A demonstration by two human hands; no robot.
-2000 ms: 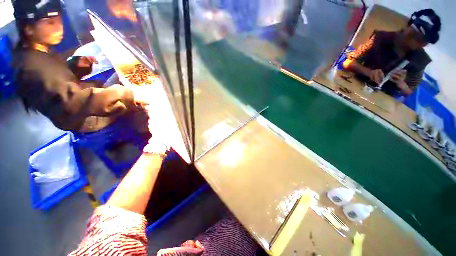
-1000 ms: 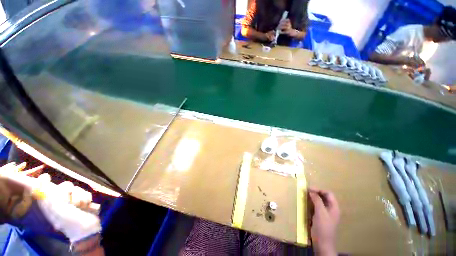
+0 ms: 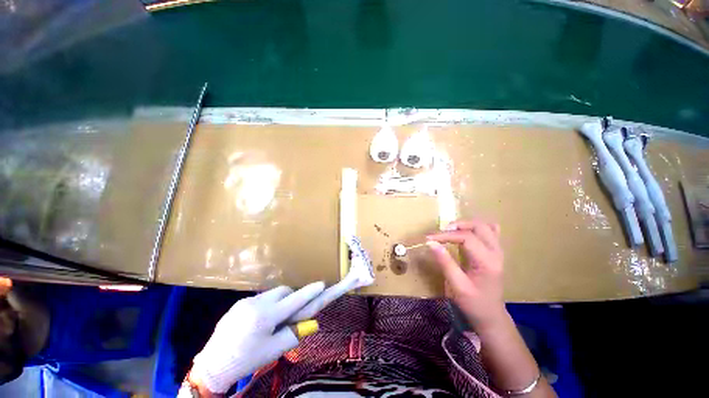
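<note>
My left hand (image 3: 249, 338), in a white knit glove, holds a pale grey moulded part (image 3: 354, 278) by its shaft, its wider end pointing up over the left tape strip. A yellow stub (image 3: 307, 328) shows at the gloved fist. My bare right hand (image 3: 476, 268) pinches a thin pale stick (image 3: 417, 246) whose far end is at a small white pot (image 3: 400, 249). A dark round stain (image 3: 399, 267) and dark specks lie by the pot. Tape strips stand left (image 3: 349, 206) and right (image 3: 445, 204) of it.
Two white teardrop pieces (image 3: 383, 147) and small white sticks (image 3: 404, 184) lie near the green belt (image 3: 311, 62). Three grey parts (image 3: 633, 198) lie at right. A silver rod (image 3: 179, 175) lies at left, beside the clear film. Blue crates are on the floor at lower left.
The view has swung down onto the bench. The gloved left hand has come from the far left and now holds a grey part. The right hand has moved between the tapes and holds a stick.
</note>
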